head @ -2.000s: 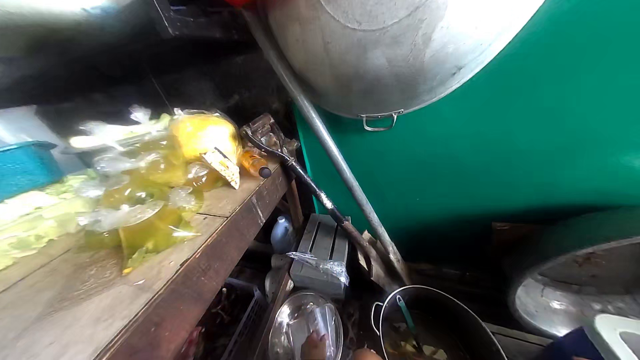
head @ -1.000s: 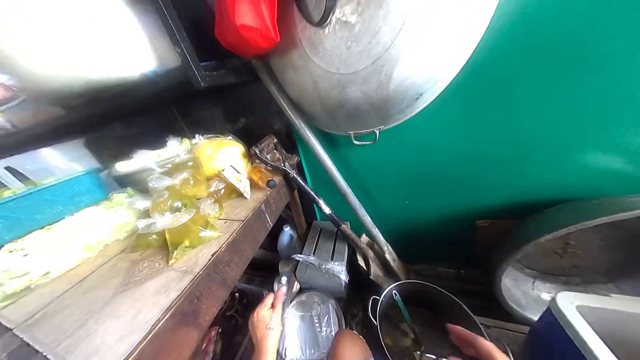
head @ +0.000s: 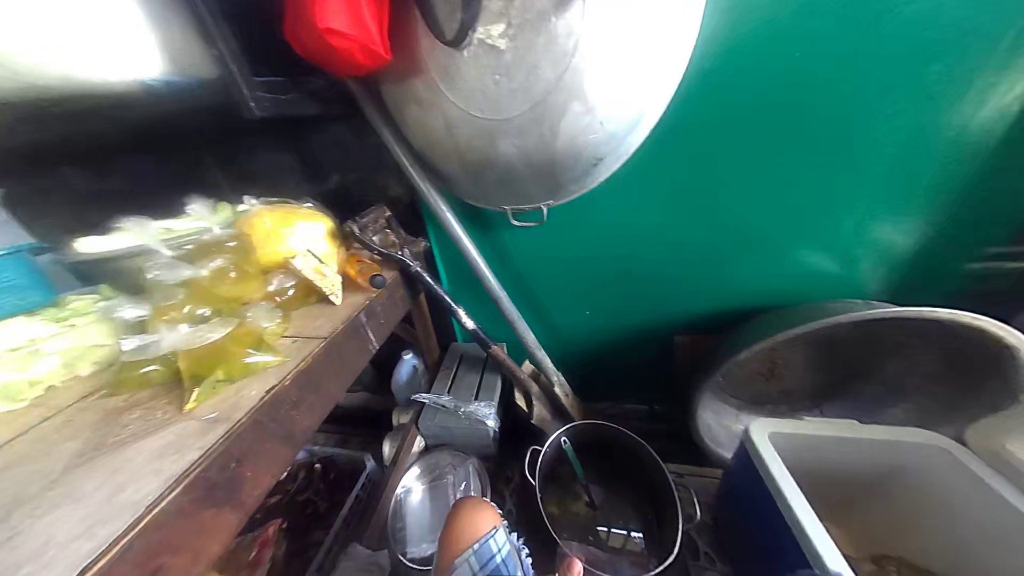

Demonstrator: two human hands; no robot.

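Note:
A fingertip, seemingly of my right hand (head: 570,566), shows at the bottom edge, by the near rim of a deep metal pot (head: 678,512); what it holds, if anything, is hidden. My left hand is out of view. In the pot are dark liquid and a utensil with a green handle (head: 573,458), leaning inside. Something pale and translucent lies by the near rim, too unclear to name. Left of the pot, a round metal lid or tray (head: 424,504) holds clear plastic. My bare knee (head: 472,520) and plaid shorts partly cover its right side.
A wooden table (head: 264,432) at left bears bags of yellow liquid (head: 216,344) and chopped leafy vegetable (head: 56,344). A blue cooler (head: 760,504) and a large metal basin (head: 856,320) stand at right. A metal pole (head: 480,264) leans behind the pot, near a grey slatted object (head: 464,400).
My left hand, seen one second ago over the metal lid or tray with something long in it, has left the view. The right hand, then at the pot's right side, mostly no longer shows.

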